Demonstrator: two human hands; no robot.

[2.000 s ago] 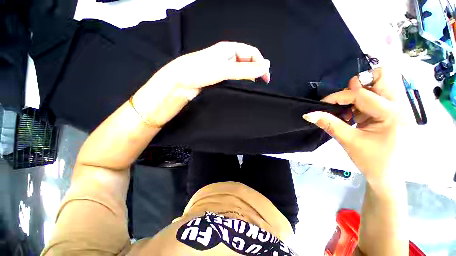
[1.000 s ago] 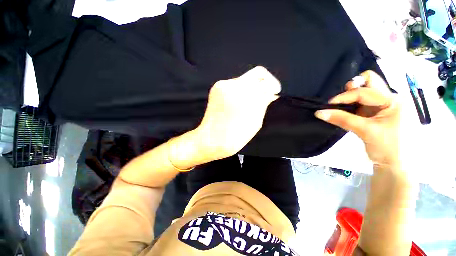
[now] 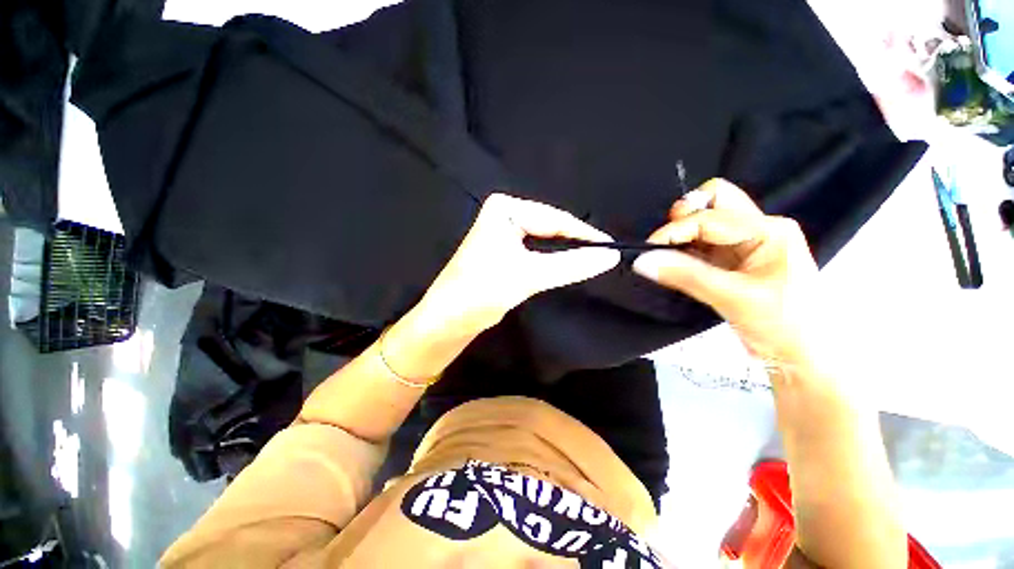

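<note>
A large black garment (image 3: 334,167) lies over the white table and hangs over its near edge. My left hand (image 3: 506,267) pinches its folded edge between thumb and fingers at the centre. My right hand (image 3: 728,250) pinches the same edge just to the right, thumb below and fingers above. The ridge runs between both sets of fingertips. A silvery-white band (image 3: 695,201) sits on a right-hand finger, with a thin glint just above it. I cannot make out a needle or thread clearly.
Blue and black snips (image 3: 958,228) lie on the white table (image 3: 890,333) at the right. Small mixed supplies sit at the upper right. A black grid basket (image 3: 89,287) is at the lower left, a crumpled black cloth pile (image 3: 239,383) below the table, and a red plastic object (image 3: 767,517) lower right.
My left hand, free of the cloth two seconds ago, now pinches the edge. My right hand has moved left, close to it. The garment's right part has shifted and refolded.
</note>
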